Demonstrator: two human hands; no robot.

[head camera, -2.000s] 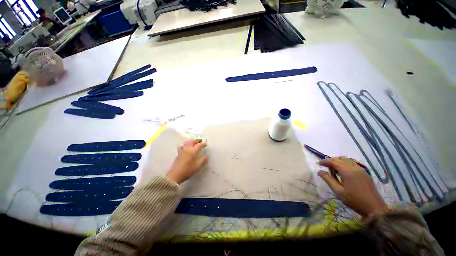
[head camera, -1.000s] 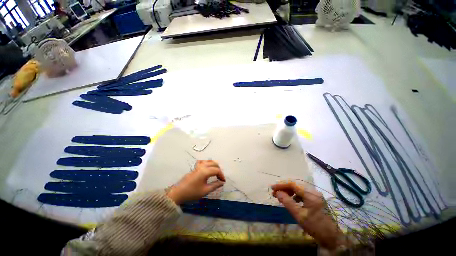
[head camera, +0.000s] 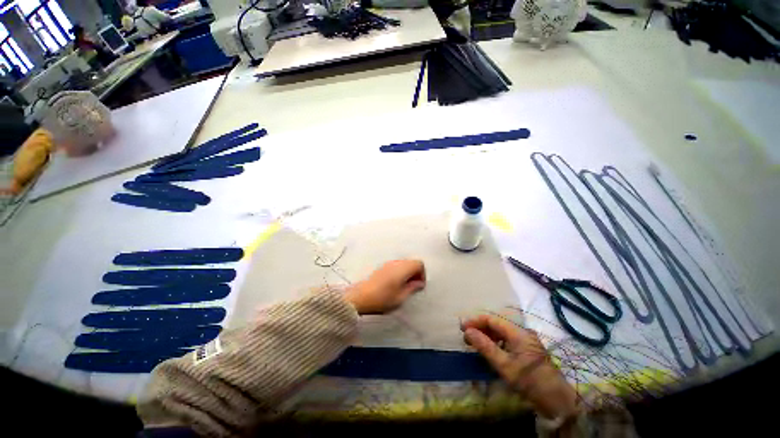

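Observation:
A long navy strap (head camera: pixel 410 364) lies flat along the near edge of the beige sheet (head camera: pixel 376 239); its left part is hidden by my left sleeve. My left hand (head camera: pixel 392 286) is above the sheet with its fingers curled; whether it pinches a thread cannot be told. My right hand (head camera: pixel 505 346) is over the right end of the strap, thumb and forefinger close together at the tips; anything between them is too small to tell. A curled loose thread (head camera: pixel 328 259) lies on the sheet left of my left hand. Dark green-handled scissors (head camera: pixel 582 306) lie right of my right hand.
A white thread cone (head camera: pixel 467 227) stands at the sheet's upper right. A row of navy tabs (head camera: pixel 162 295) is at left, a fanned heap (head camera: pixel 197 167) behind it. A single tab (head camera: pixel 455 140) lies at top centre. Grey loops (head camera: pixel 637 248) are at right. Dark thread tails (head camera: pixel 629 359) lie near the edge.
My right hand has left the scissors, which now lie on the table, and moved left over the strap. My left hand has moved right, away from the curled thread.

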